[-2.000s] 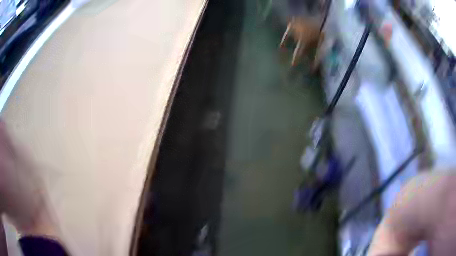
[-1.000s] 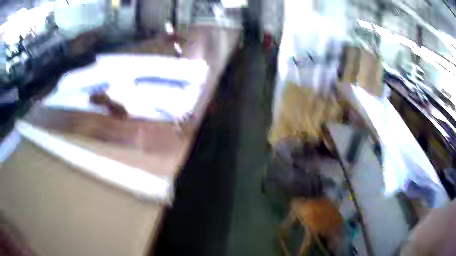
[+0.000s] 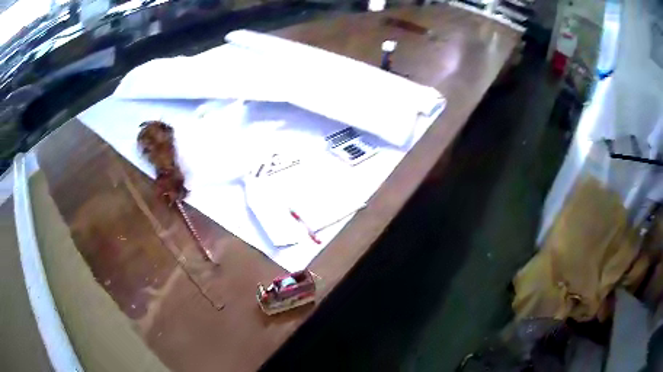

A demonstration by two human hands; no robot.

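A large white paper sheet (image 3: 211, 182), curled into a roll at its far side, lies on the brown wooden table (image 3: 196, 320). A white calculator (image 3: 353, 147) with dark keys rests on the paper. A red and white pen (image 3: 304, 226) lies near the paper's front edge. A feather duster (image 3: 163, 156) with a reddish-brown head lies across the paper's left edge, its thin handle on the wood. A small red and dark block (image 3: 287, 292) sits near the table's right edge. Neither of my hands is in the picture.
A dark cylindrical item with a white top (image 3: 388, 54) stands behind the paper roll. A beige sheet with a white edge strip (image 3: 36, 269) is at the left. A green floor aisle (image 3: 465, 269) runs right of the table. Tan crumpled material (image 3: 581, 251) and white wrapping are beyond it.
The view has moved forward and turned toward the brown table. The paper, duster and calculator now show larger and clearer. The skin visible at the lower right earlier is out of the picture.
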